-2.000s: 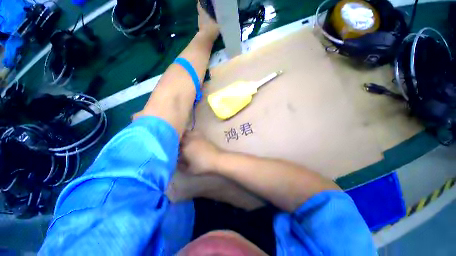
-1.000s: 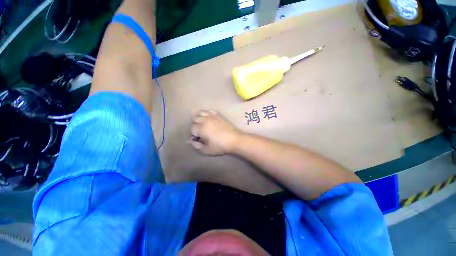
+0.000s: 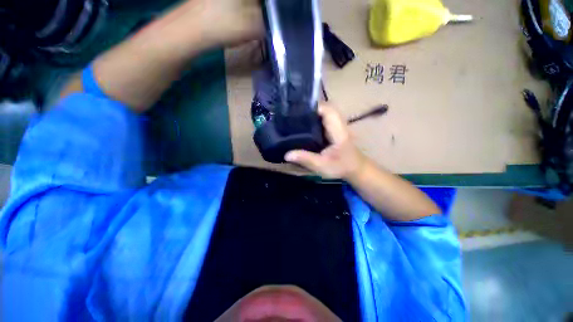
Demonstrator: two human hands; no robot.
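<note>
A black headset with silver-grey headband hoops (image 3: 295, 56) is held up in front of my chest, over the cardboard. My right hand (image 3: 336, 148) grips its lower black ear cup (image 3: 286, 138), thumb on the near side. A small green part shows at the cup's left, blurred. My left hand (image 3: 232, 22) is blurred at the top edge and meets the headband's left side; its fingers are largely hidden. A thin black microphone boom (image 3: 377, 111) sticks out right of the cup. The yellow glue bottle (image 3: 408, 22) lies at the top, nozzle pointing right.
The cardboard sheet (image 3: 440, 126) with two printed characters lies on the green bench mat (image 3: 524, 177). A black cable bundle (image 3: 339, 50) is beside the headband. Other headsets are at the right edge (image 3: 559, 113) and upper left (image 3: 56, 25). A blue band (image 3: 91, 82) is on my left arm.
My left hand has come back into view at the top with a headset. My right hand has moved right and taken hold of its cup. The bottle appears higher and further right.
</note>
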